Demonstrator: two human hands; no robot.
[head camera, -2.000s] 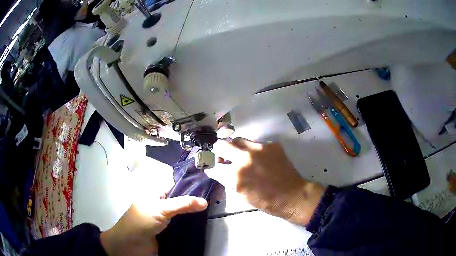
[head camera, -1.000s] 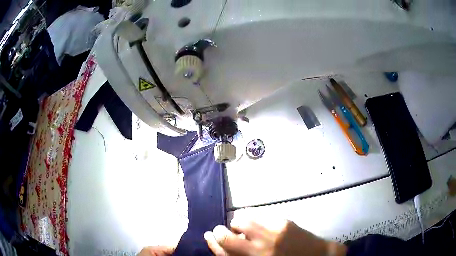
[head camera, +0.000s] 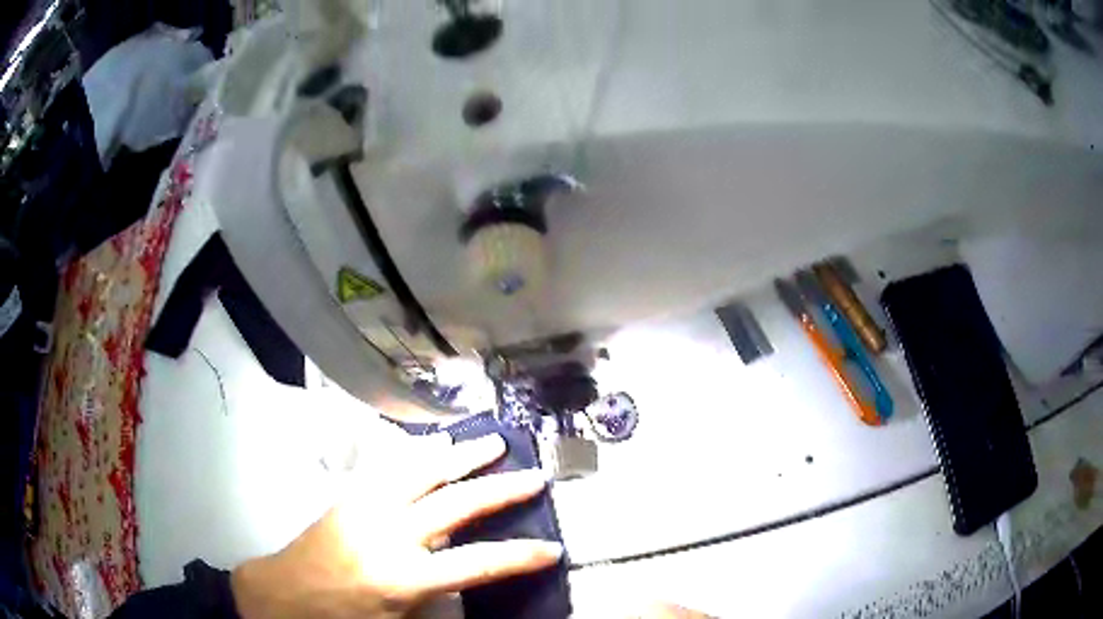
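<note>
A dark fabric piece (head camera: 518, 595) lies on the white table, its upper end at the needle area (head camera: 550, 417) of the white sewing machine (head camera: 774, 206). My left hand (head camera: 363, 532) lies flat on the fabric from the left, fingers spread and pointing right. The fingers cover part of the piece, and the hand is washed out by the lamp. My right hand (head camera: 674, 613) is cut off by the bottom edge, right of the fabric; only a small bright part shows. A silver disc (head camera: 614, 417) sits right of the needle area.
Orange-and-blue snips (head camera: 850, 363), an orange-brown handled tool (head camera: 854, 308) and a small metal plate (head camera: 744, 334) lie right of the needle. A black phone (head camera: 962, 399) with a white cable is farther right. Dark cut pieces (head camera: 260, 333) and red-printed brown packaging (head camera: 91, 423) are left.
My left hand has moved up from the bottom edge onto the fabric near the needle. My right hand has moved down, mostly out of view. The camera view has shifted, with the machine lower.
</note>
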